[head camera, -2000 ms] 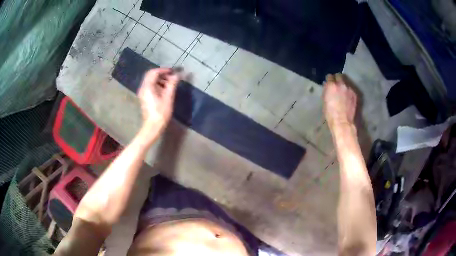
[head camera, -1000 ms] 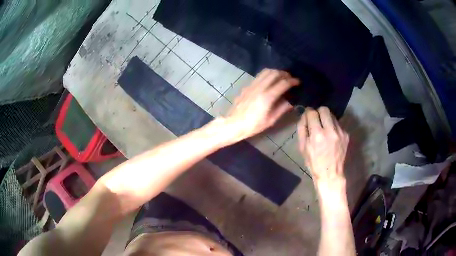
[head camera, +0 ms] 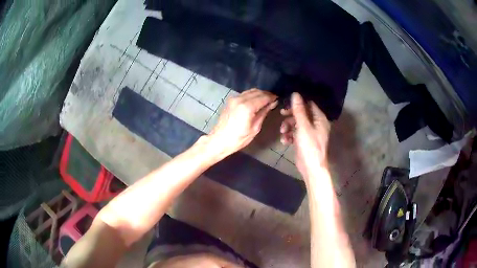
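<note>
A long navy fabric strip (head camera: 162,128) lies flat and slanting near the table's front edge, its middle under my left forearm. A wide black stack of cut pieces (head camera: 308,42) lies beyond it. My left hand (head camera: 243,118) and my right hand (head camera: 306,125) are close together at the stack's near edge. The fingertips of both hands pinch dark cloth there. Whether it is one piece or several layers cannot be told.
A steam iron (head camera: 392,217) rests on a dark plate at the right, beside a white scrap (head camera: 434,161). Bent narrow dark strips (head camera: 387,73) lie beyond the stack's right end. Red and pink stools (head camera: 83,175) stand at the lower left, near green sacking (head camera: 42,63).
My left hand has moved from over the navy strip to the stack's near edge. My right hand has moved left from the stack's corner. The stack's near edge has shifted at its left end.
</note>
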